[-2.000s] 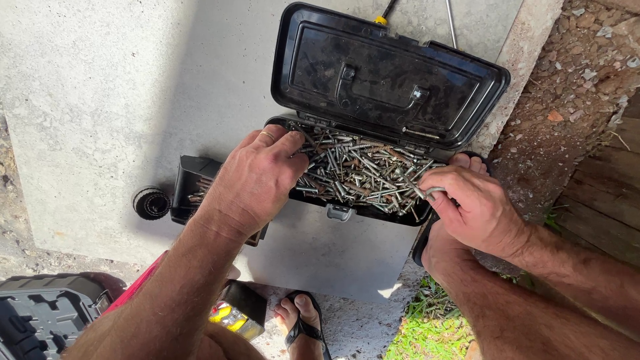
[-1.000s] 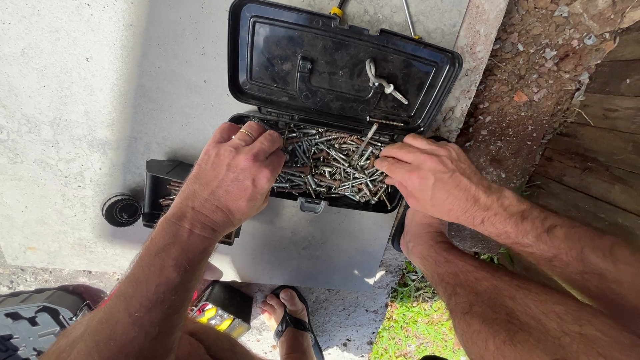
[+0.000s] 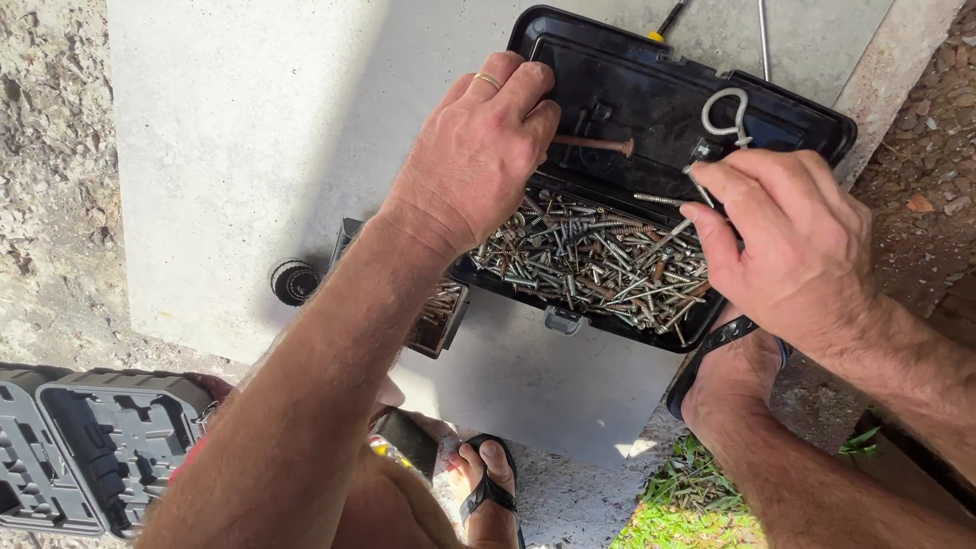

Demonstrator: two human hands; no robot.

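Note:
A black plastic toolbox [image 3: 702, 339] lies open, its tray full of mixed screws [image 3: 587, 259], some rusty. My left hand [image 3: 488, 145] is over the left part of the raised lid [image 3: 648, 84], fingers curled; a rusty bolt [image 3: 595, 143] sticks out to the right from beside them, its held end hidden. My right hand [image 3: 785, 236] pinches screws [image 3: 677, 229] between thumb and index finger above the right side of the tray. Another long screw [image 3: 657, 199] lies near its fingertips. Just above that hand, a bent metal hook [image 3: 724, 114] rests in the lid.
Left of the toolbox are a small box of fasteners [image 3: 438, 316] and round black hole saws [image 3: 294, 282]. An open grey tool case [image 3: 114, 435] lies at lower left. Tools with metal shafts [image 3: 764, 38] lie beyond the lid. Sandalled feet [image 3: 488, 480] flank the grey slab [image 3: 518, 381].
My left hand has moved from the tray's left end up to the lid, where a rusty bolt now shows. The hook was at my right hand two seconds ago and then lay in the lid.

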